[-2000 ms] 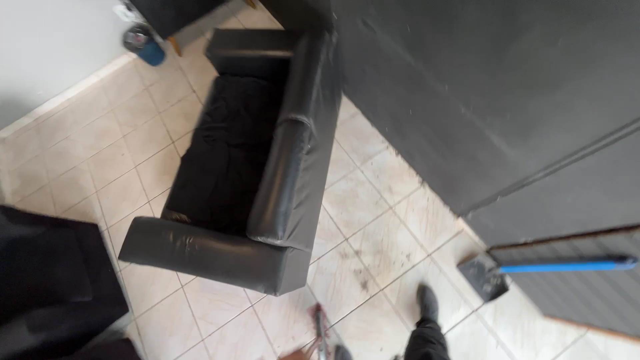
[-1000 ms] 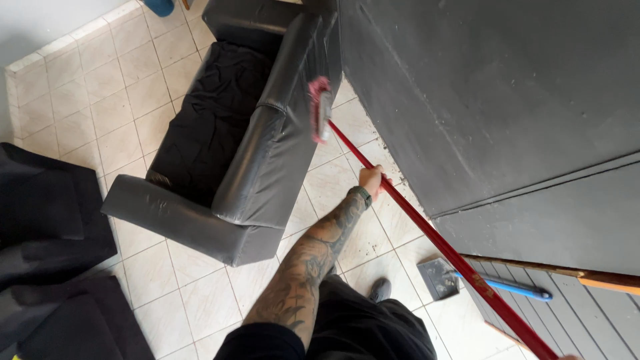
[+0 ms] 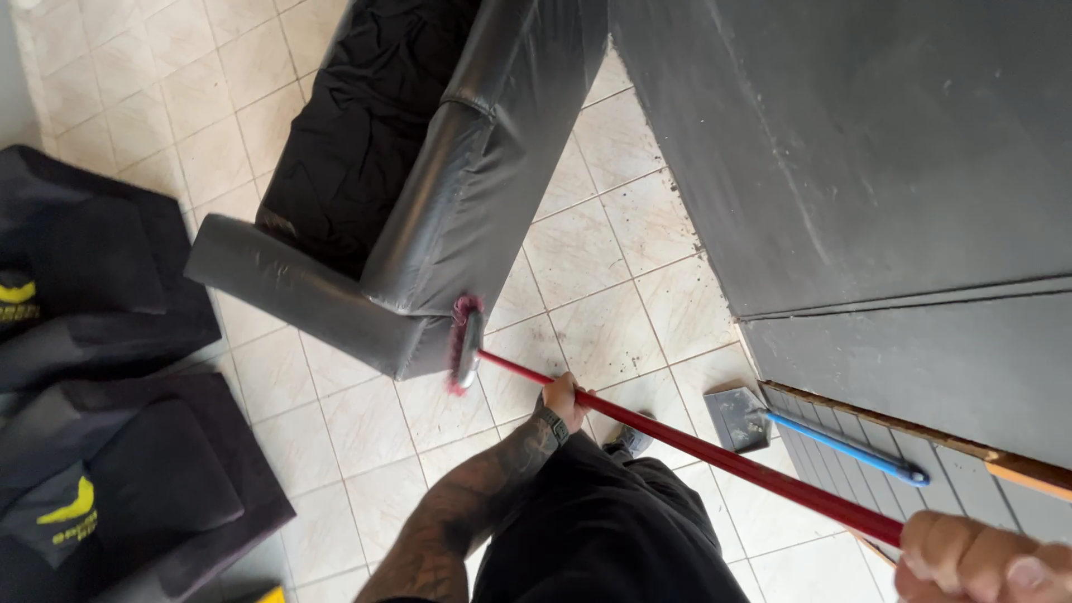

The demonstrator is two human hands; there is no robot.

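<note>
A broom with a red handle (image 3: 720,456) and pink-red bristles (image 3: 461,343) crosses the view. My left hand (image 3: 566,400), with a watch at the wrist, is closed around the handle not far from the broom head. At the lower right my right hand (image 3: 976,557) grips the handle's other end and is partly cut off by the frame edge. The bristles appear in front of the near end of a black leather sofa (image 3: 502,209); whether they touch it I cannot tell. Bits of dirt lie on the tiled floor (image 3: 599,310) between the sofa and the dark wall.
A grey dustpan (image 3: 739,419) with a blue handle (image 3: 846,448) is by the wall's foot at right. The dark grey wall (image 3: 879,167) rises along the right side. Two dark armchairs (image 3: 92,243) with yellow markings stand at left. My shoe (image 3: 630,437) is on the tiles below the broom.
The broom head has moved down along the sofa's back to its near end, still in my left hand. My right hand has come into view on the handle. The view has shifted.
</note>
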